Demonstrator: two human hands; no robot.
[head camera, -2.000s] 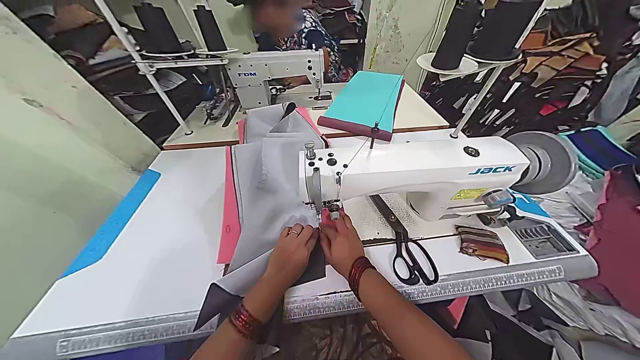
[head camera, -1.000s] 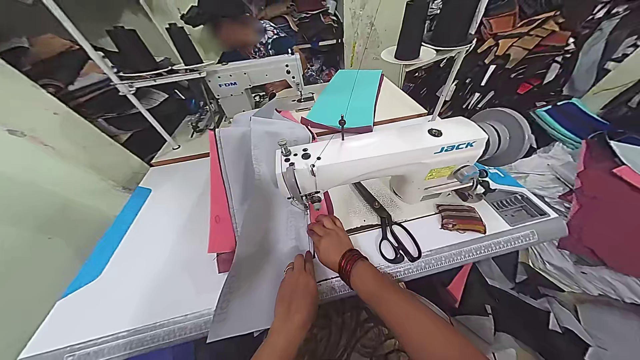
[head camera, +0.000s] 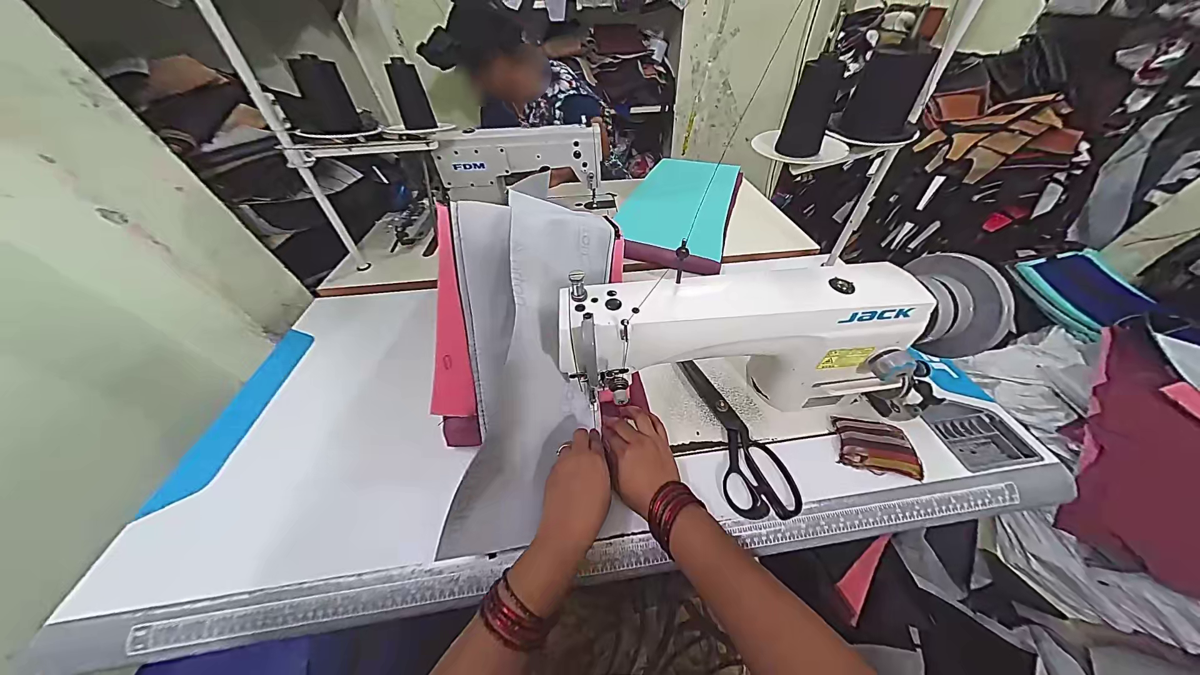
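A white Jack sewing machine (head camera: 750, 314) stands on the table, its needle area just beyond my fingertips. Grey material (head camera: 539, 375) lies under and left of the needle, with pink fabric (head camera: 454, 328) beneath its left side. My left hand (head camera: 577, 483) has its fingertips bunched on the grey material's right edge, close in front of the presser foot. Beside it, my right hand (head camera: 642, 459) rests with bent fingers on a maroon piece (head camera: 639, 389) at the seam. Whether either hand pinches the layers cannot be told. Black-handled scissors (head camera: 741, 441) lie right of my right hand.
A striped fabric bundle (head camera: 877, 448) lies near the table's front right. A measuring tape (head camera: 375, 600) runs along the front edge. Behind are a second machine, FDM (head camera: 516, 155), a turquoise fabric stack (head camera: 677, 202) and a person (head camera: 534, 89). Thread cones (head camera: 811, 108) stand back right.
My left hand has moved up from the near part of the grey material to beside my right hand at the needle. The grey material's near end lies farther left of my hands than before.
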